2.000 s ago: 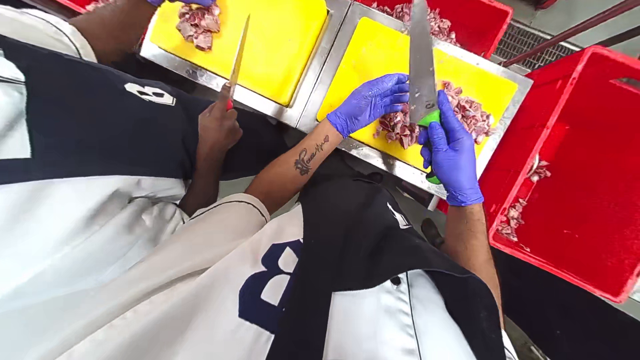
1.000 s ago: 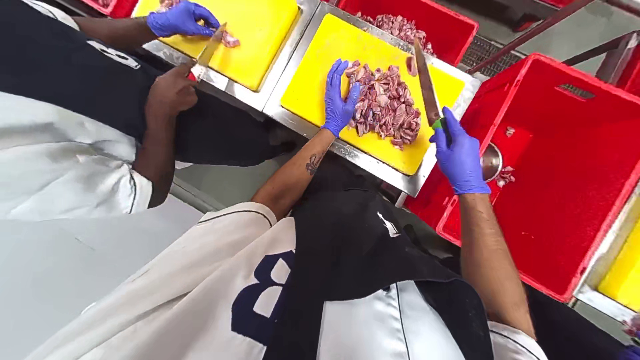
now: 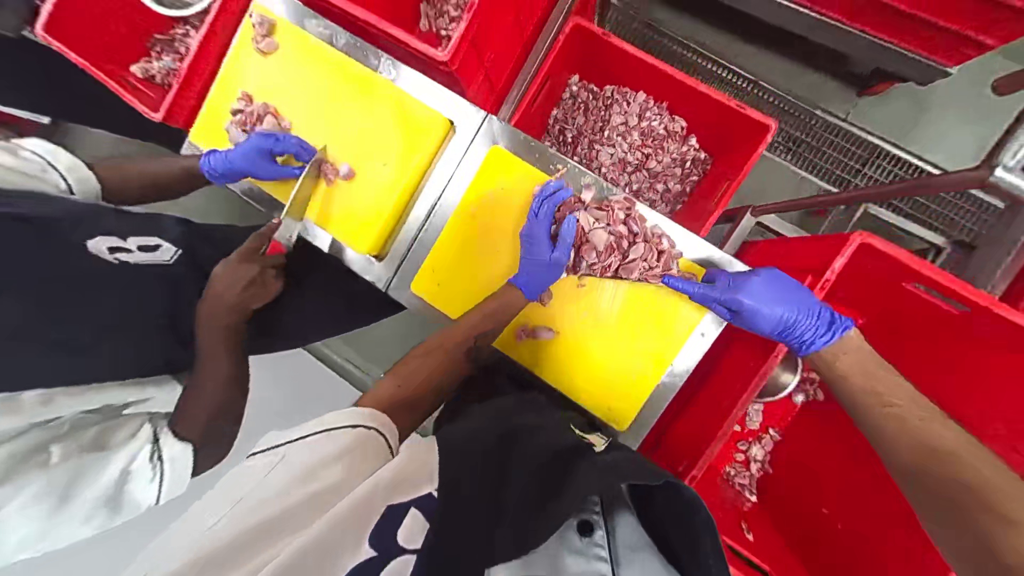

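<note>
My left hand (image 3: 546,240), in a blue glove, rests with spread fingers against the left side of a pile of cut raw meat (image 3: 620,238) on a yellow cutting board (image 3: 608,352). My right hand (image 3: 756,308), gloved in blue, is at the pile's right end, its fingers reaching over the board's edge. The knife seen in it earlier lies mostly out of sight; a thin dark line along the pile's near edge may be its blade. A few small meat pieces (image 3: 534,332) lie apart on the board's near part.
Beyond the board stands a red crate (image 3: 740,152) with much cut meat. At right, another red crate (image 3: 904,384) holds scraps and a metal bowl (image 3: 780,378). On the left, a co-worker's gloved hand (image 3: 258,158) and knife (image 3: 298,200) are over a second yellow board (image 3: 376,120).
My right hand has lowered from holding the knife raised to the pile's near edge. The meat is now bunched toward the board's far side. The view has shifted.
</note>
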